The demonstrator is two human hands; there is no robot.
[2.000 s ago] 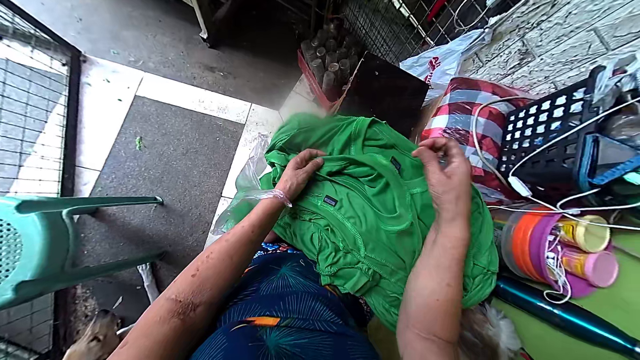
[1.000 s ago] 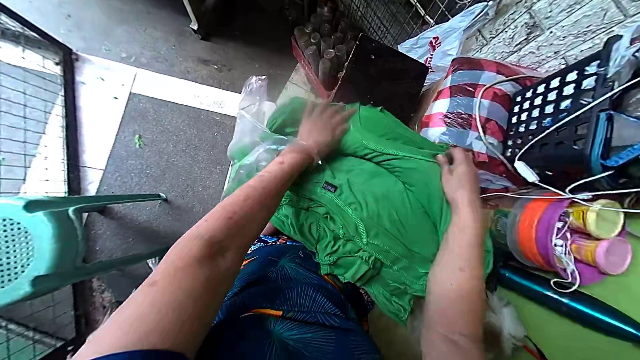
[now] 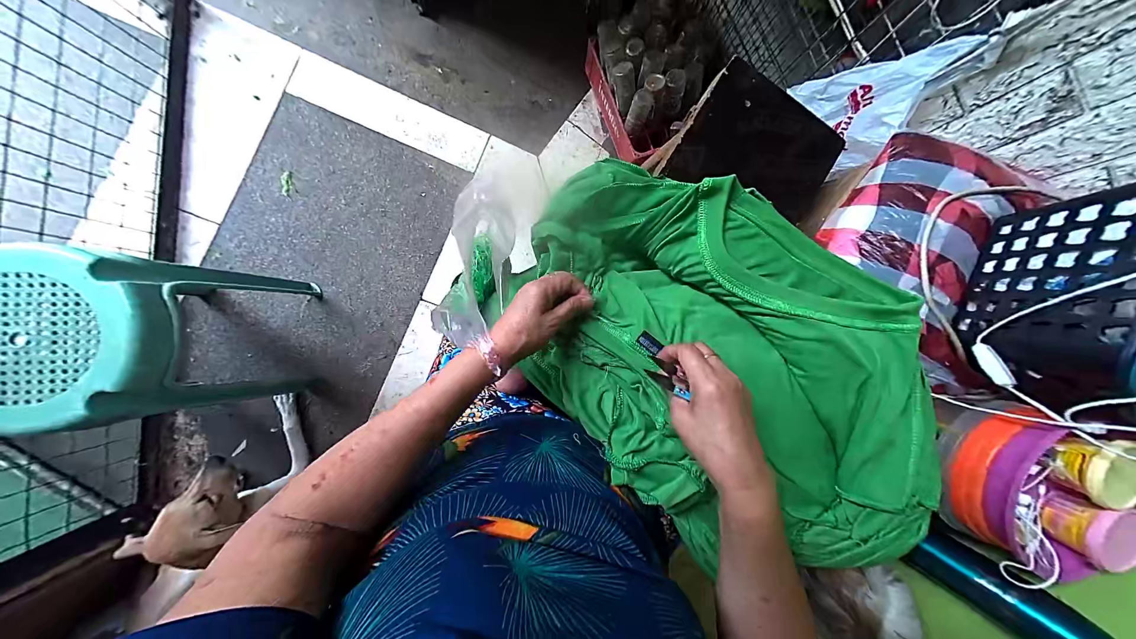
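A green knit garment lies spread over my lap, its ribbed neckline at the upper right and a small dark label on a seam near its middle. My left hand pinches the cloth by a seam left of the label. Just below the label, my right hand holds a small tool, perhaps snips, with a bit of blue showing; most of it is hidden by the fingers. A clear plastic bag with green material inside lies beside my left wrist.
A green plastic stool stands at left by a wire mesh panel, with a dog below. A crate of glass bottles is ahead. At right are a checkered bundle, a black basket, white cords and an orange and purple container.
The garment's neckline has shifted and now stands open at the upper right. My right hand has moved from the garment's right side to the label, and a small tool now shows in it.
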